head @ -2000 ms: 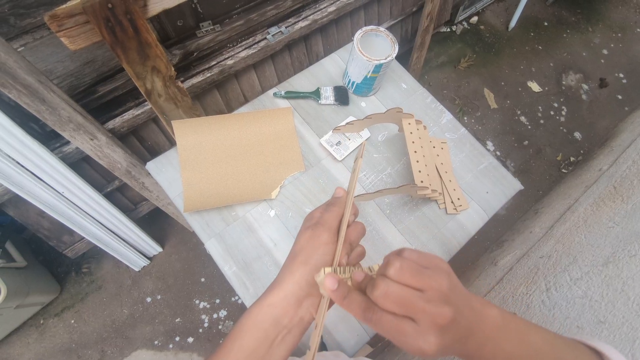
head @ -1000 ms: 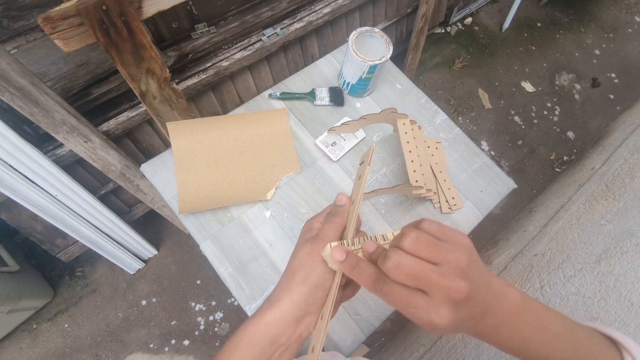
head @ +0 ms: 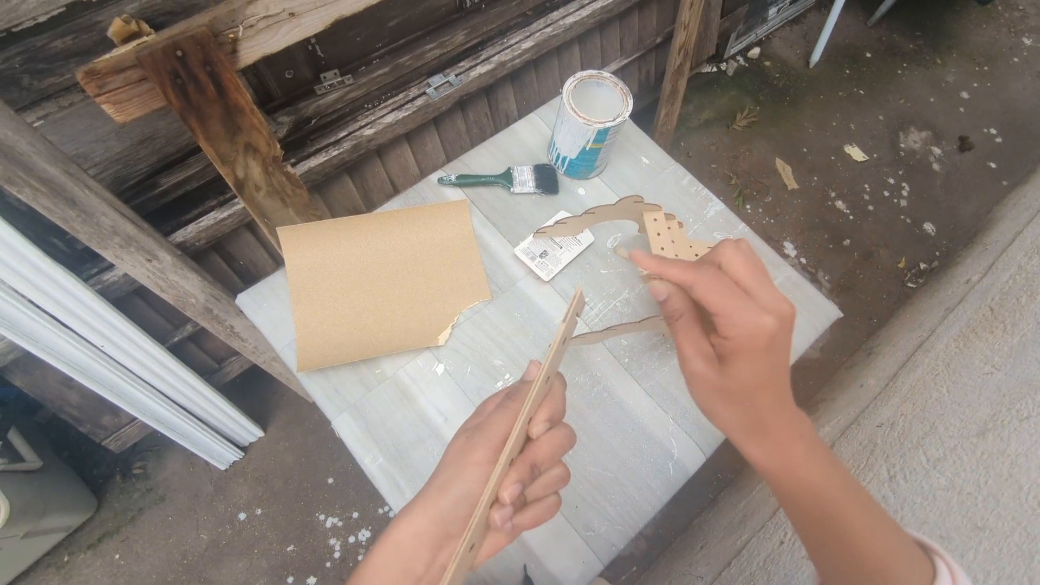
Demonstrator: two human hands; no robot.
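My left hand (head: 520, 463) grips a thin wooden strip (head: 520, 431) that stands on edge and slants up over the table. My right hand (head: 723, 333) is raised to the right of the strip's tip, thumb and forefinger pinched on a small pale piece, largely hidden by the fingers; I think it is folded sandpaper, but cannot tell. Just beyond that hand lie scalloped thin wooden parts (head: 605, 215) and perforated wooden strips (head: 670, 237), partly covered by the hand. A sheet of sandpaper (head: 382, 284) with one torn corner rests at the table's left.
On the grey table (head: 422, 414) are a green-handled paintbrush (head: 504, 179), an open paint can (head: 589, 126) with white drips and a printed card (head: 554, 250). A weathered wooden structure (head: 219, 138) rises behind; white metal profiles (head: 122, 349) lean at left. A rough concrete ledge (head: 934, 422) runs along the right.
My right hand has come off the strip, where it held a folded pale piece against it, and moved up and to the right. The left hand still grips the strip.
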